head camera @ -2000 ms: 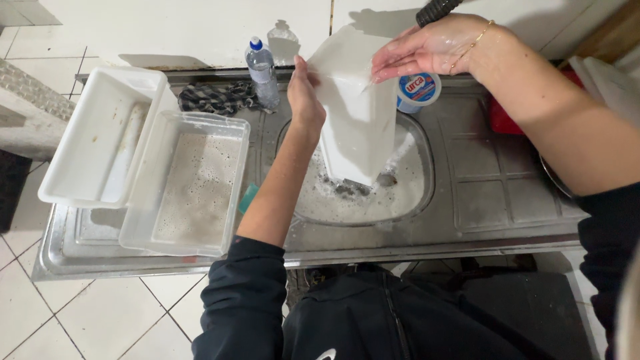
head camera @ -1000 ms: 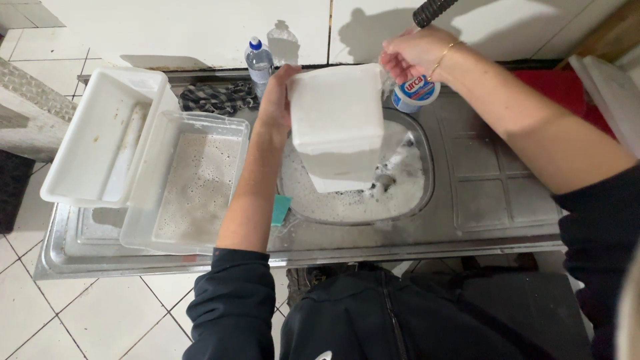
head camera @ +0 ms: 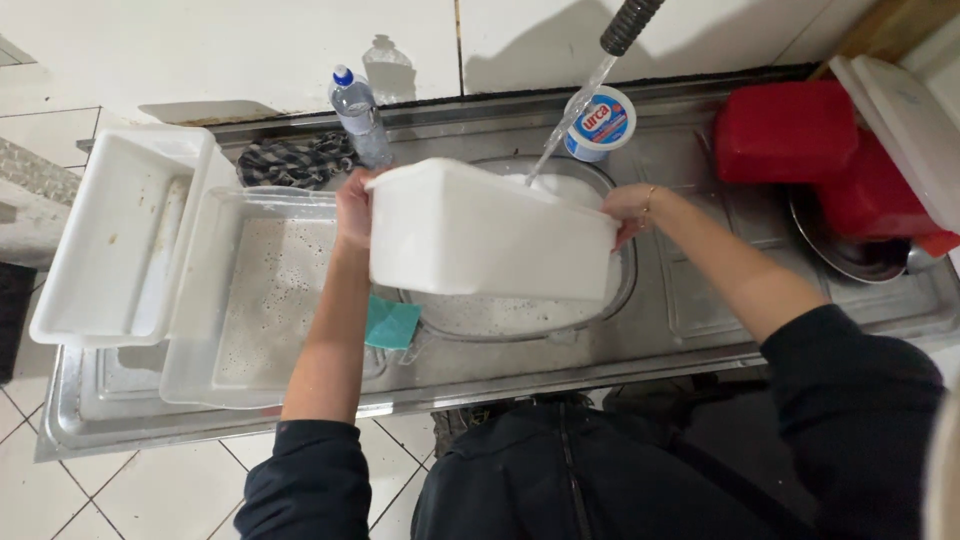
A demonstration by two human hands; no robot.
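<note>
A white rectangular plastic tub [head camera: 495, 240] is held tilted over the sink, its outer bottom and side facing me. My left hand [head camera: 354, 208] grips its left end by the rim, and my right hand [head camera: 631, 214] grips the right end. Water runs from the black ribbed faucet hose [head camera: 630, 27] down behind the tub's far rim; the tub's inside is hidden. Below it, the oval sink basin [head camera: 525, 330] holds foamy water. A green scouring pad [head camera: 393, 322] lies on the counter beside my left forearm.
At left, a dirty white tub [head camera: 97, 232] leans on a clear container [head camera: 262, 300] of greyish soapy water. Behind stand a plastic bottle [head camera: 360, 112], a checkered cloth [head camera: 296, 161] and an Urca tub [head camera: 600, 124]. Red containers [head camera: 787, 131], pale lids [head camera: 911, 127] and a pan [head camera: 847, 251] are at right.
The white tub has turned from upright to lengthwise across the sink. My right hand has come down from near the hose to the tub's right end. Running water now shows.
</note>
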